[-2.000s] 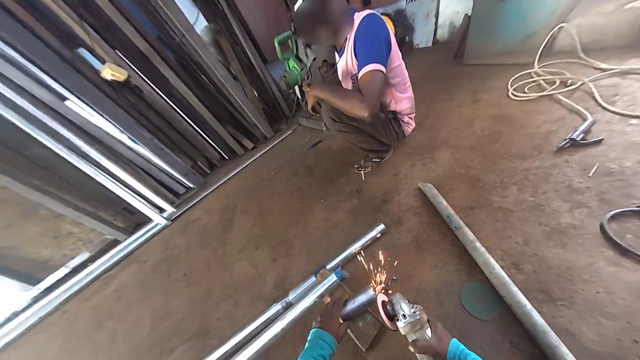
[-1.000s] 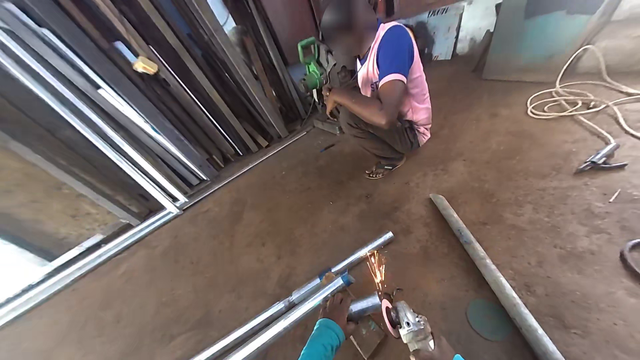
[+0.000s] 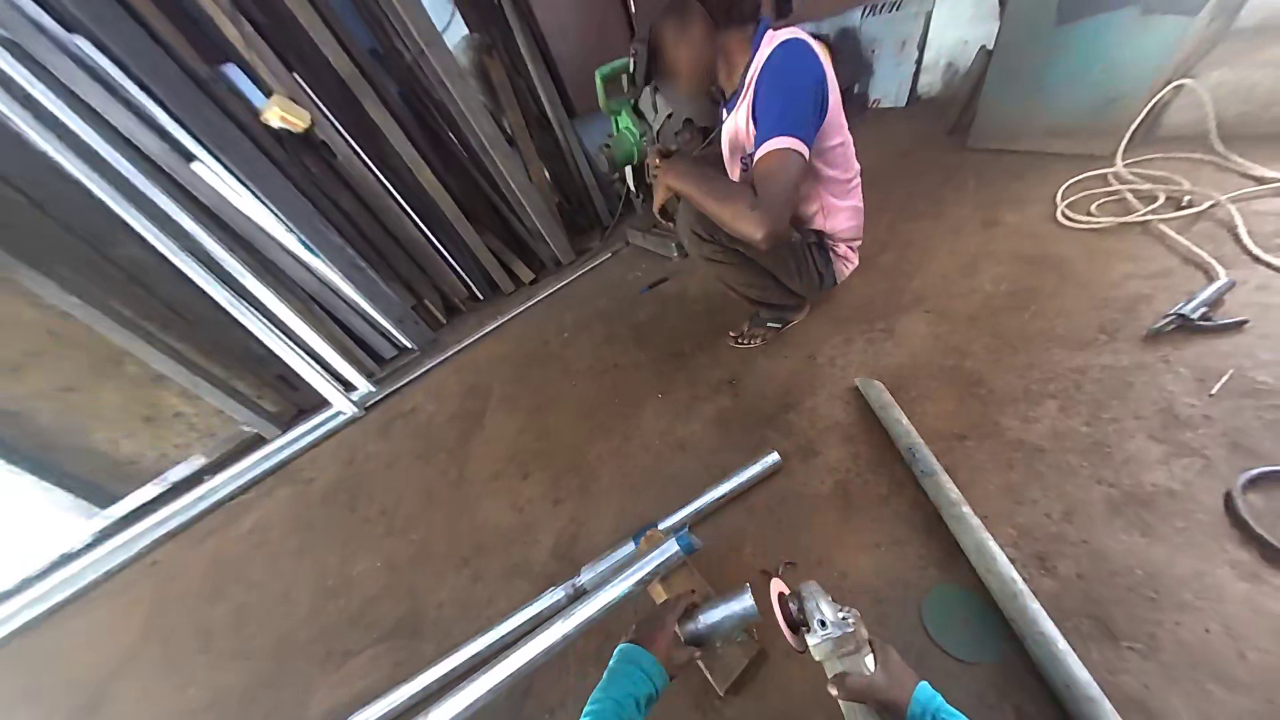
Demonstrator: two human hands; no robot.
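Observation:
My left hand [image 3: 665,632] grips a short metal pipe piece [image 3: 722,614] by its left end, over a small block [image 3: 730,664] on the floor. To its right, my right hand [image 3: 880,682] is closed around the body of an angle grinder [image 3: 832,625]. The grinder's pinkish disc [image 3: 786,612] stands just clear of the pipe's right end, with a small gap between them. No sparks show. Two long shiny metal pipes [image 3: 590,610] lie side by side, left of my left hand, one with a blue end.
A long dull pipe [image 3: 960,520] and a green disc [image 3: 962,623] lie at the right. A co-worker [image 3: 800,150] squats ahead by a green machine [image 3: 622,120]. Metal bars [image 3: 400,160] lean at the left. A cable [image 3: 1140,190] runs to a clamp [image 3: 1198,308].
The sparks at the pipe's end have stopped. Disc and pipe, which met in the earlier frames, are now apart.

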